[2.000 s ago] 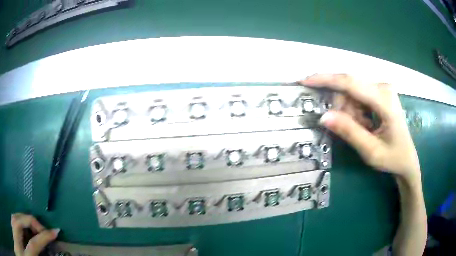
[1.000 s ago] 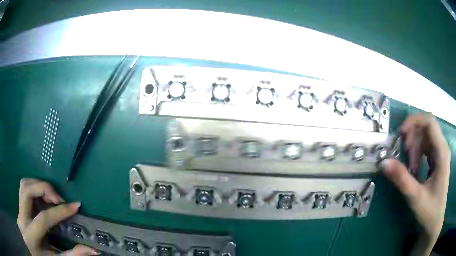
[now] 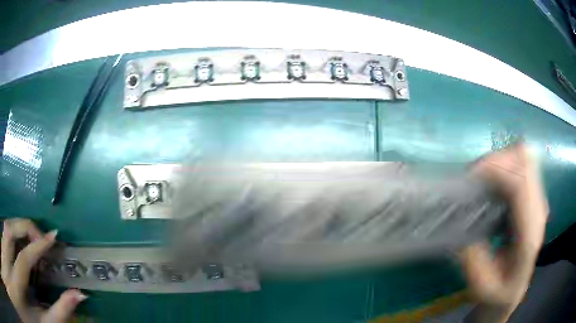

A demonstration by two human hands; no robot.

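Note:
My right hand (image 3: 508,221) grips the right end of a fixture bar (image 3: 341,217), strongly blurred and held above the bench; its nests cannot be made out. It covers most of another fixture bar (image 3: 144,211), whose left end shows with one nest. My left hand (image 3: 28,271) holds the left end of a fixture bar (image 3: 145,282) at the lower left, with several dark workpieces in its nests. A further fixture bar (image 3: 252,93) with a row of workpieces lies below the pale strip, touched by neither hand.
Black tweezers (image 3: 81,126) lie on the green bench surface (image 3: 303,129) at the left. A clear dotted sheet (image 3: 24,148) lies left of them. A pale metal strip (image 3: 284,25) curves across the top. A dark object (image 3: 562,79) is at the upper right edge.
My right hand has lifted the middle bar out of the row and brought it towards me, over the lower bar. The left hand still holds its bar, which lies more level in view.

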